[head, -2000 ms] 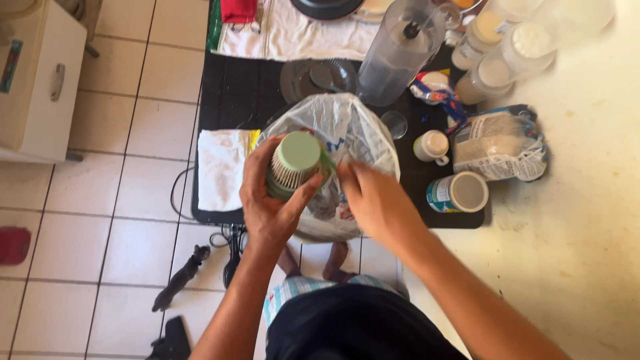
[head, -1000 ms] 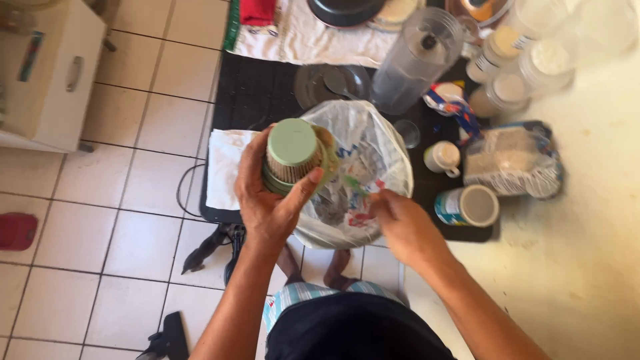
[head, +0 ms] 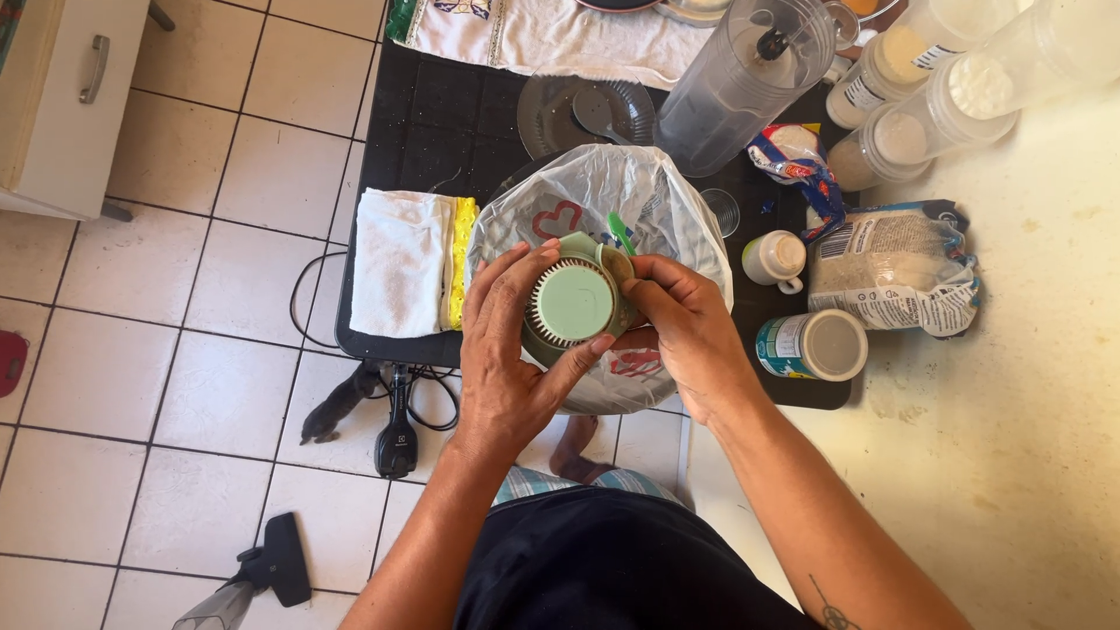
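A pale green round part with a pleated filter (head: 573, 302) is held between both hands over a bin with a white plastic liner (head: 700, 236). My left hand (head: 507, 332) wraps its left side, thumb at the lower edge. On the right, my right hand (head: 687, 324) pinches a flat translucent green ring or flap (head: 618, 267) at the filter's edge; its fingertips are partly hidden. A bright green plastic piece (head: 621, 233) shows just above my right fingers, against the liner. Red and blue print shows on the liner.
A folded white cloth (head: 398, 262) lies left of the bin. Behind stand a dark glass plate (head: 542, 118) and a tall clear container (head: 744, 79). Right are a small white jar (head: 774, 258), a bag (head: 892, 262) and a lidded can (head: 814, 344). A vacuum floor head (head: 284, 560) is on the floor.
My right hand has moved left from over the bin's liner and now grips the edge of the green part. My left hand keeps its hold on that part.
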